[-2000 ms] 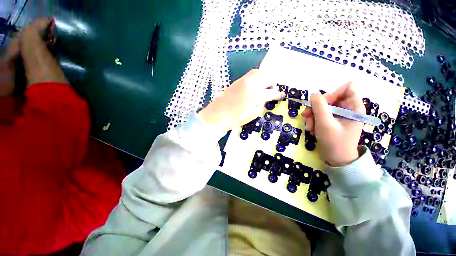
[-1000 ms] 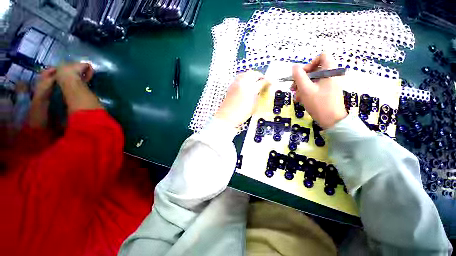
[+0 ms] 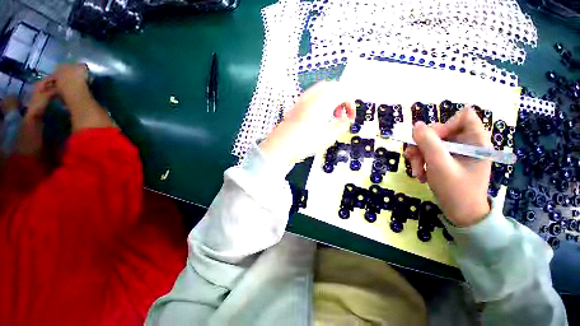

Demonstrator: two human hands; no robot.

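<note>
My right hand [image 3: 453,167] is shut on silver-white tweezers [image 3: 480,151], whose tip points left over the pale yellow work sheet [image 3: 407,250]. Rows of small black housings [image 3: 370,200] with round lens-like circles lie on the sheet. The tip is near the housings of the upper and middle rows; I cannot tell if it holds a piece. My left hand [image 3: 315,119] rests at the sheet's upper left edge, fingers curled, beside the leftmost housing of the upper row. Whether it holds anything is hidden.
White punched strips [image 3: 420,28] lie beyond the sheet and down its left side [image 3: 270,83]. Loose round black parts [image 3: 550,159] are heaped at right. Spare dark tweezers [image 3: 212,83] lie at left. A person in red sleeves [image 3: 95,172] works at far left, near dark trays.
My right hand has moved from the sheet's upper edge, near my left hand, down and right over the housings with the tweezers. The camera view has also shifted.
</note>
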